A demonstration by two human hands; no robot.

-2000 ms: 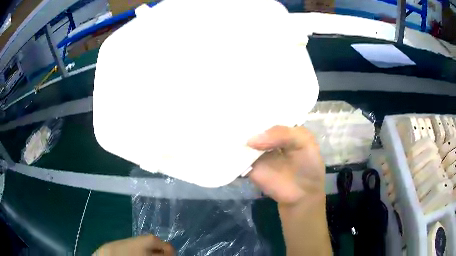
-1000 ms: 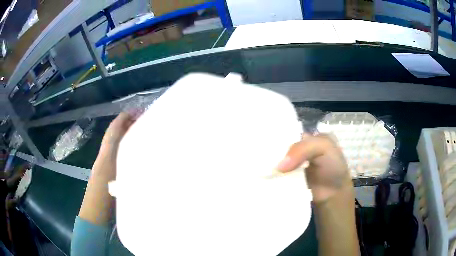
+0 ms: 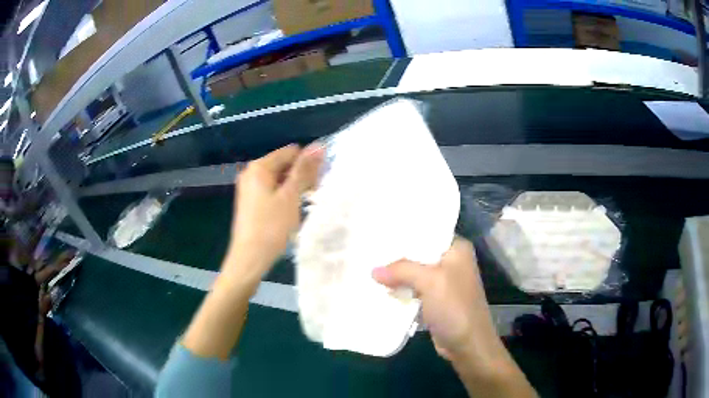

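Observation:
A large white rounded hexagonal unit (image 3: 389, 210) is held up tilted over the dark green surface, overexposed so its details are lost. Clear plastic film shows along its upper left edge. My right hand (image 3: 447, 291) grips its lower right side, thumb on the face. My left hand (image 3: 272, 202) is at its left edge, with fingers bent together at the film; whether the film is pinched is too blurred to tell. A second white unit (image 3: 560, 245) lies in a clear bag to the right, ribbed side up.
Another bagged white item (image 3: 140, 221) lies at the left. Black cords (image 3: 630, 342) and the edge of a white tray (image 3: 696, 264) are at the lower right. A paper sheet (image 3: 678, 118) lies at the far right. A person is partly visible at the far left.
The unit has been tilted and turned in my hands, and its film now shows at the upper left. My left hand has come from behind its edge into full view. The view has shifted.

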